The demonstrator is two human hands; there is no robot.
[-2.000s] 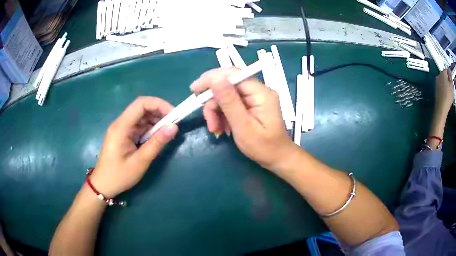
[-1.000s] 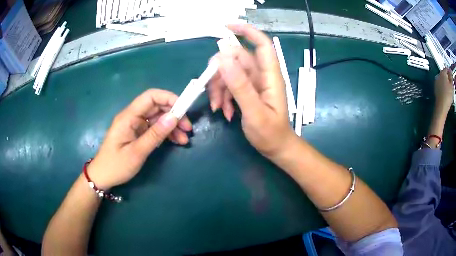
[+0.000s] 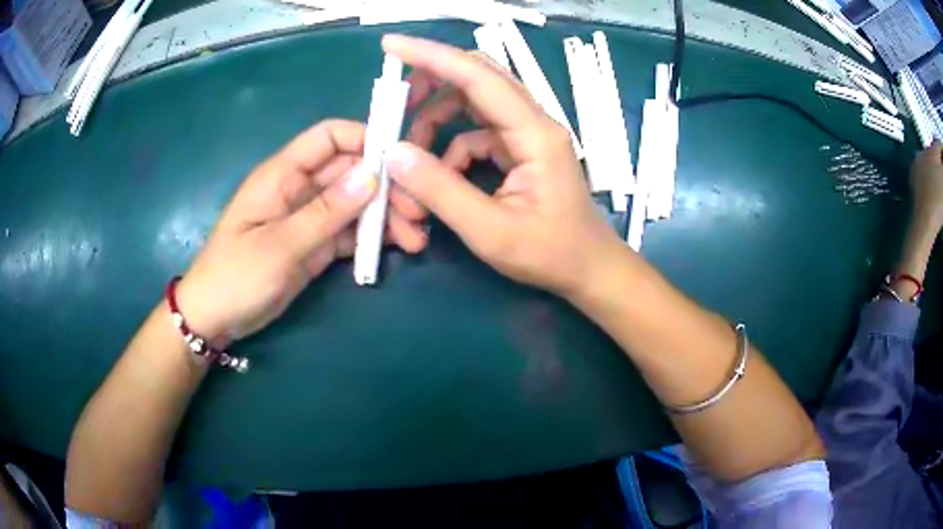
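A slim white plastic handle piece is held nearly upright between my hands, with a narrower white part showing at its top end. My left hand grips its middle from the left with thumb and fingers. My right hand holds it from the right, thumb on its middle and index fingertip at the top end. The fingers hide part of it. Several loose white sticks lie just right of my hands, with another group beside them.
A white bundle lies at the upper left by product boxes. The main white pile is cut off at the top. A black cable curves right, near small metal parts. A neighbour's arm is at the right edge.
The held piece has turned from slanted to nearly upright, and both hands have come together on it. The view has shifted, so the main pile sits higher and is mostly cut off.
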